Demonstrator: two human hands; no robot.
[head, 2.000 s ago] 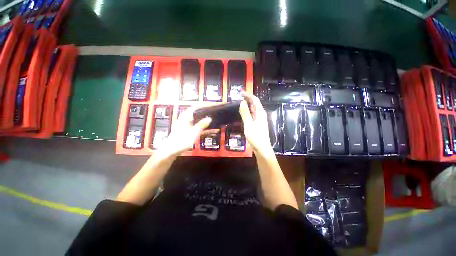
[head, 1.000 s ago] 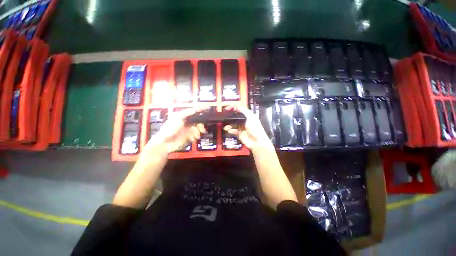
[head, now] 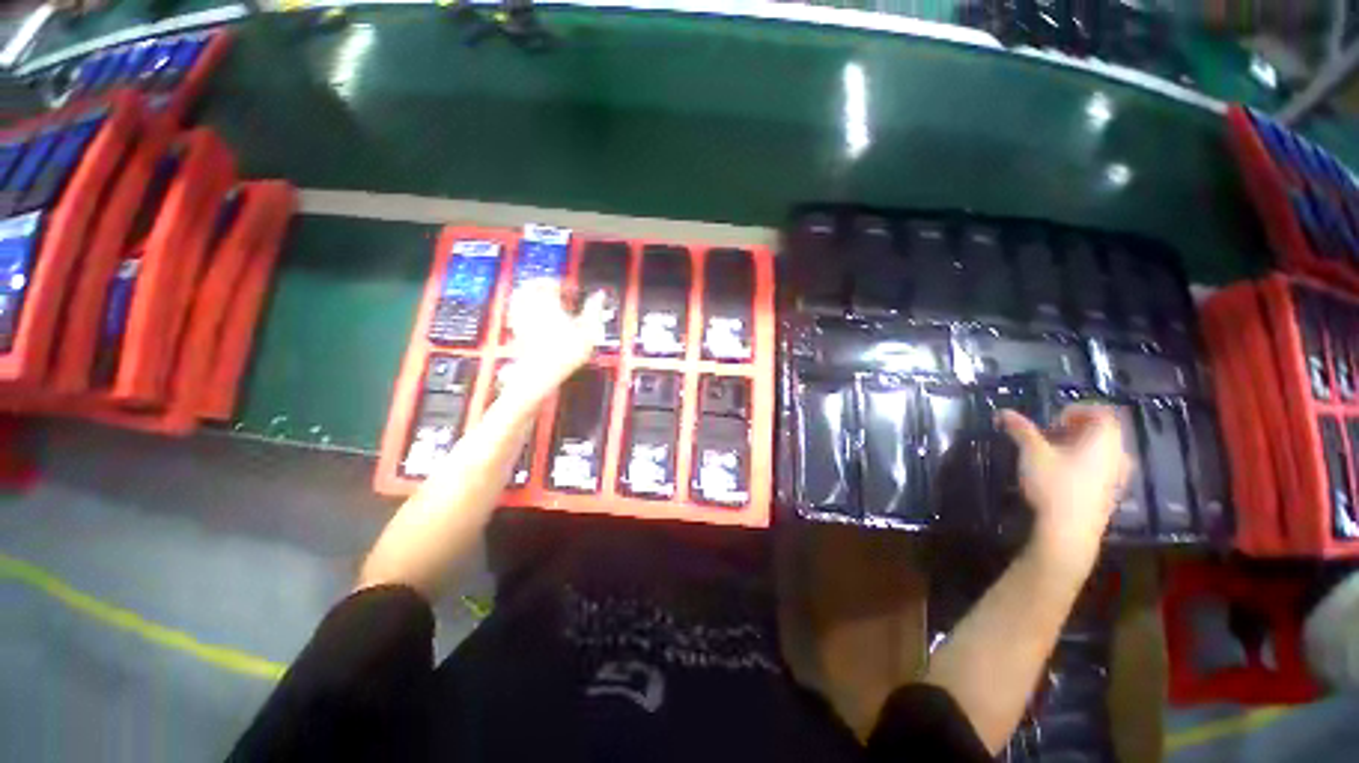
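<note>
The red phone tray [head: 391, 432] lies in front of me with two rows of black handsets. Two phones at its upper left show blue screens, the left one [head: 467, 283] and the one beside it [head: 546, 257]. Several others lie back up with pale label patches. My left hand [head: 552, 340] is over the second and third upper slots, blurred by glare; its grip is unclear. My right hand [head: 1076, 465] is over the lower row of the black cover tray [head: 954, 352], thumb and fingers apart, nothing visibly held. It hides some back covers [head: 1167, 462].
Stacked red trays stand at left [head: 246, 298] and right [head: 1249, 403]. An open carton [head: 1140, 656] with shiny dark bundles is below the bench at right, partly behind my right arm. Dark items lie across the green bench [head: 716, 97].
My hands have parted from the dark phone held between them. A blue-screened phone now fills the formerly empty second upper slot. My right hand has moved right, over the cover tray.
</note>
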